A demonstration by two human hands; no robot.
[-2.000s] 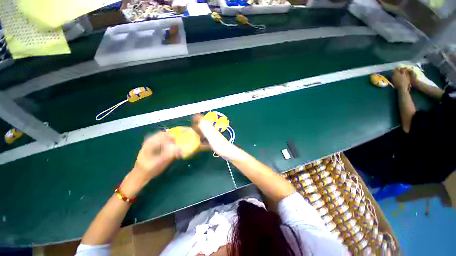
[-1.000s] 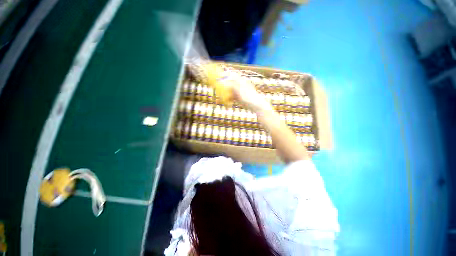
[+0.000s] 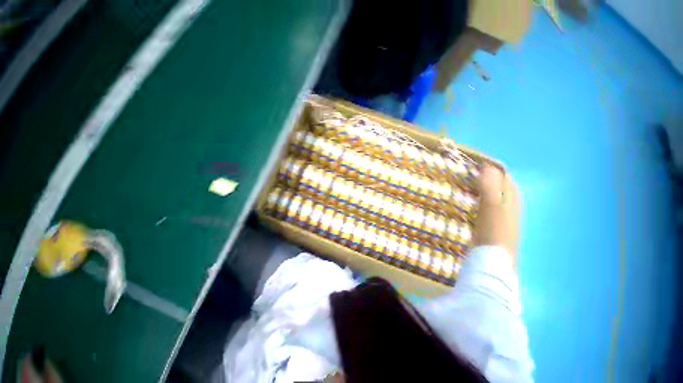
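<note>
The filled packing carton [image 3: 359,271] stands beside the worktop with several tight rows of yellow-and-white corded units [image 3: 374,196] and loose white cords along its far side. My right hand [image 3: 490,183] is at the carton's right end, blurred, with its fingers over the rim; whether it holds a unit is hidden. A round yellow corded unit [image 3: 64,248] lies on the green worktop with its white cord curving beside it. My left hand [image 3: 37,368] is cut off at the bottom left edge, only fingers showing.
A small pale piece [image 3: 223,186] lies on the green worktop [image 3: 172,135]. An off-white divider rail [image 3: 90,131] runs along the left. A dark-clothed person [image 3: 401,45] is beyond the carton. Blue floor [image 3: 577,224] lies to the right, with brown cardboard [image 3: 498,21] at the top.
My right hand has moved from above the carton's rows to its right end. The view has turned, so the carton appears tilted. Fingers of my left hand have come into view at bottom left.
</note>
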